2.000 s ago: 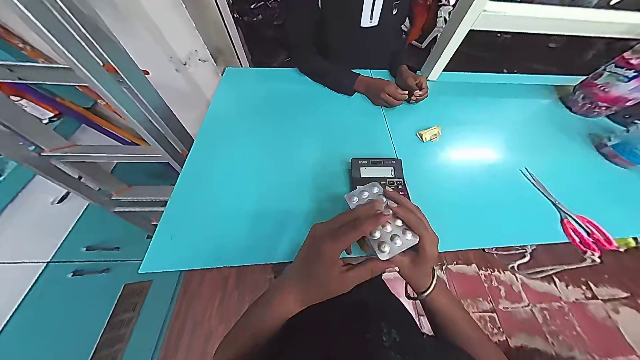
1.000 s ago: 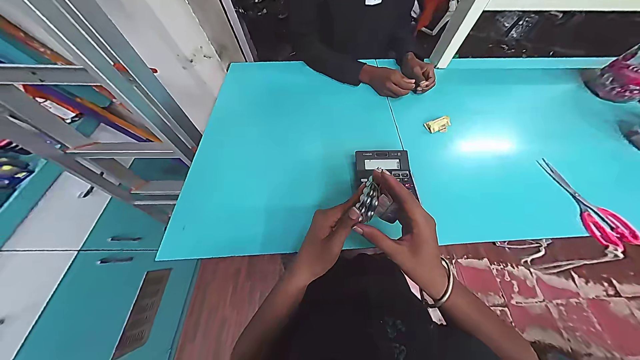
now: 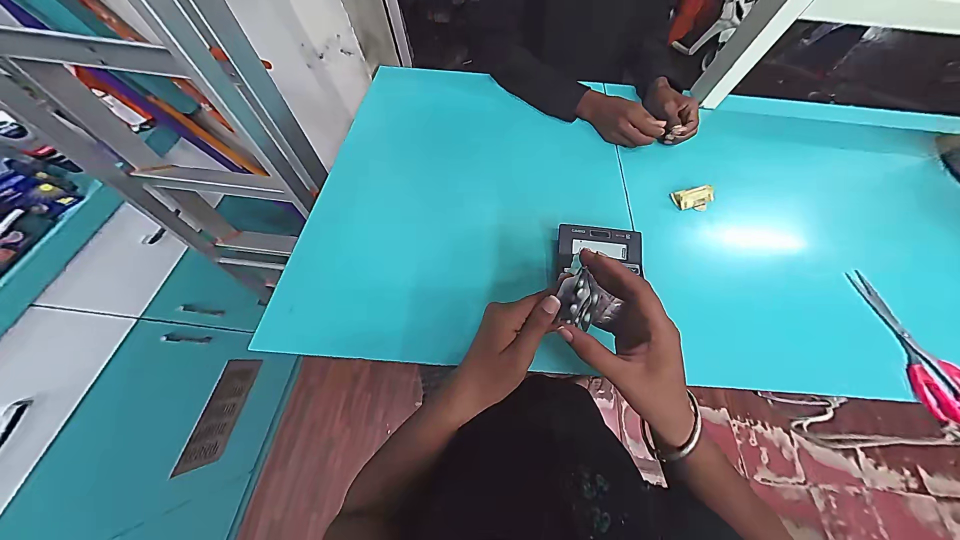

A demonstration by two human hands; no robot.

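Observation:
Several pill blister packs (image 3: 579,300) are stacked on edge between my two hands, above the near edge of a turquoise table (image 3: 420,225). My left hand (image 3: 510,341) pinches the stack from the left, its thumb against the foil. From the right, my right hand (image 3: 637,337) holds the same packs between fingers and thumb; a metal bangle (image 3: 686,435) circles that wrist. Just behind the packs lies a black Casio calculator (image 3: 600,238), its keys mostly hidden by the packs and my fingers.
Across the table, a person's hands (image 3: 637,120) hold something small. A folded yellowish paper item (image 3: 693,197) lies to the right of the calculator. Scissors with pink handles (image 3: 930,382) rest at the right near edge. A metal ladder-like frame (image 3: 247,180) stands at the left, beside turquoise and white cabinets (image 3: 195,390).
Two seconds ago the packs lay face up, with their round pills showing; now they are turned on edge between my hands. The other person's hands stay at the far side.

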